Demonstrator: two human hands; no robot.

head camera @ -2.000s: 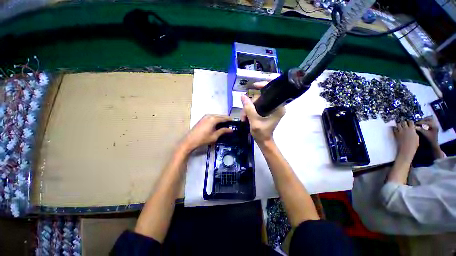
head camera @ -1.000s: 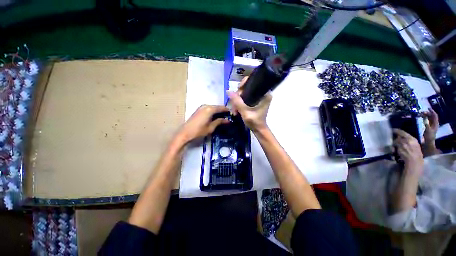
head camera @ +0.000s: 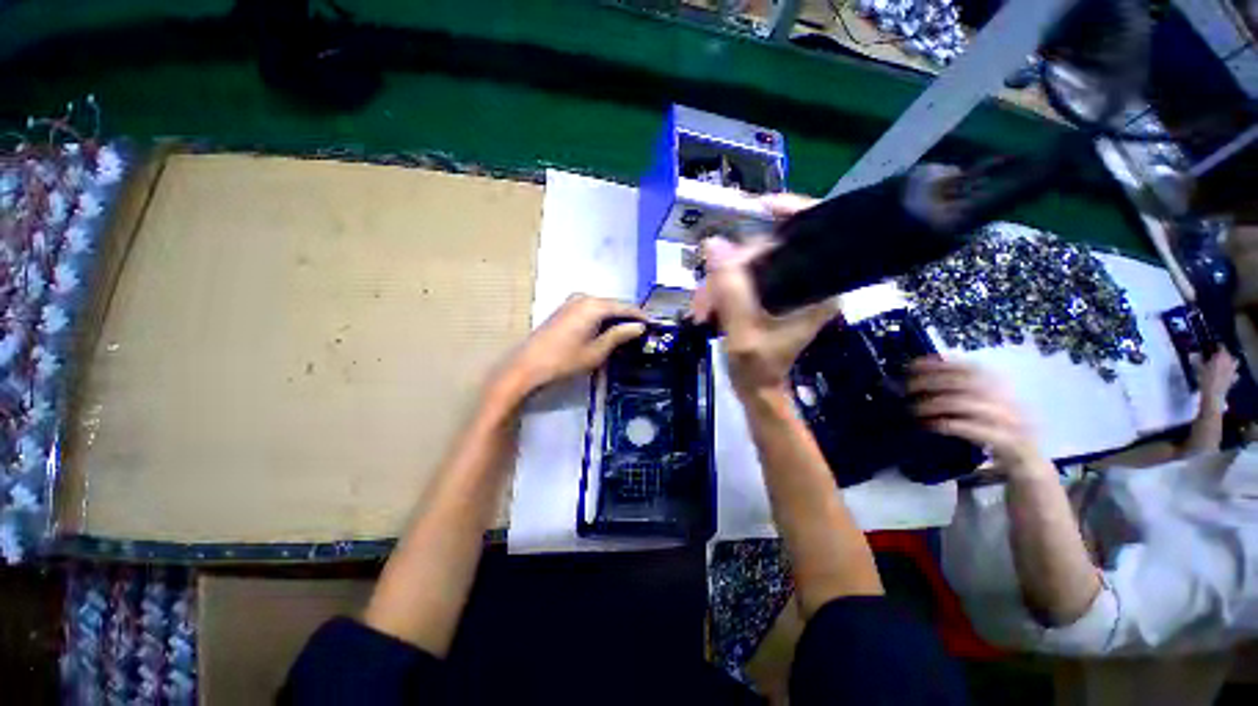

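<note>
A glossy black housing (head camera: 643,476) lies open side up on the white sheet in front of me, with a round pale opening and a grid of slots. My left hand (head camera: 580,338) rests on its far left corner, fingers and thumb on the far end. My right hand (head camera: 752,317) is closed around the black electric screwdriver (head camera: 862,237), which is blurred and tilted far to the right. Its tip is hidden by my fingers, near the screw feeder (head camera: 713,173). Any small part under my left fingers cannot be made out.
Black housings (head camera: 862,393) stand to the right, with a neighbour's hand (head camera: 973,411) on them. A heap of small metallic parts (head camera: 1028,297) lies beyond. Cardboard (head camera: 311,359) and wired white components (head camera: 48,331) are at left. A green conveyor (head camera: 469,104) and slanted grey post (head camera: 952,97) are behind.
The screwdriver has tipped over to the right and my right hand has moved right with it. My left hand stays at the housing's far end. The neighbour has brought a housing beside the waiting one.
</note>
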